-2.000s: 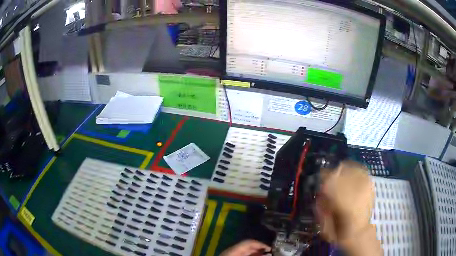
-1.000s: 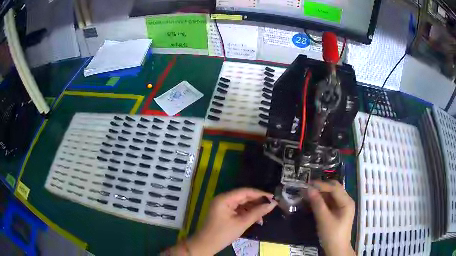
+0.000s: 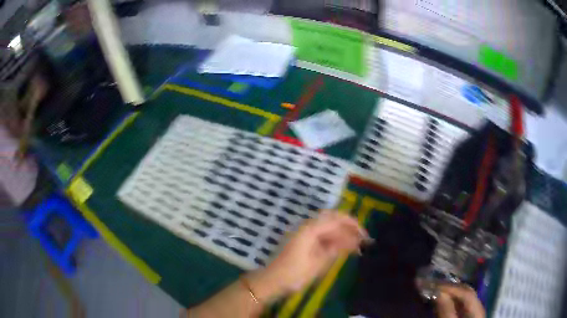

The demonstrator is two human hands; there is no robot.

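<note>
The black press (image 3: 491, 168) stands at the right, blurred, with its red lever handle (image 3: 516, 117) upright. My right hand (image 3: 460, 300) is at the bottom right, partly cut off, with its fingertips by the silver block (image 3: 430, 281) low on the press; whether it holds a part is hidden by blur. My left hand (image 3: 320, 243) is left of the press, over the yellow tape near the left tray's right edge. Its fingertips are close together with something small and indistinct at them. The left tray (image 3: 186, 133) holds rows of dark slim parts, mainly on its right side.
The rear tray (image 3: 398, 146) with columns of dark parts is behind and left of the press. The right tray (image 3: 538, 261) is beside the press. A paper slip (image 3: 322, 128) lies between trays. A monitor (image 3: 460, 37) stands behind. A blue stool (image 3: 59, 227) and a person's arm (image 3: 31, 112) are at the left.
The view has swung left, so everything sits further right. My left hand has moved away from the press nest towards the left tray. My right hand stays low at the press. The lever remains upright.
</note>
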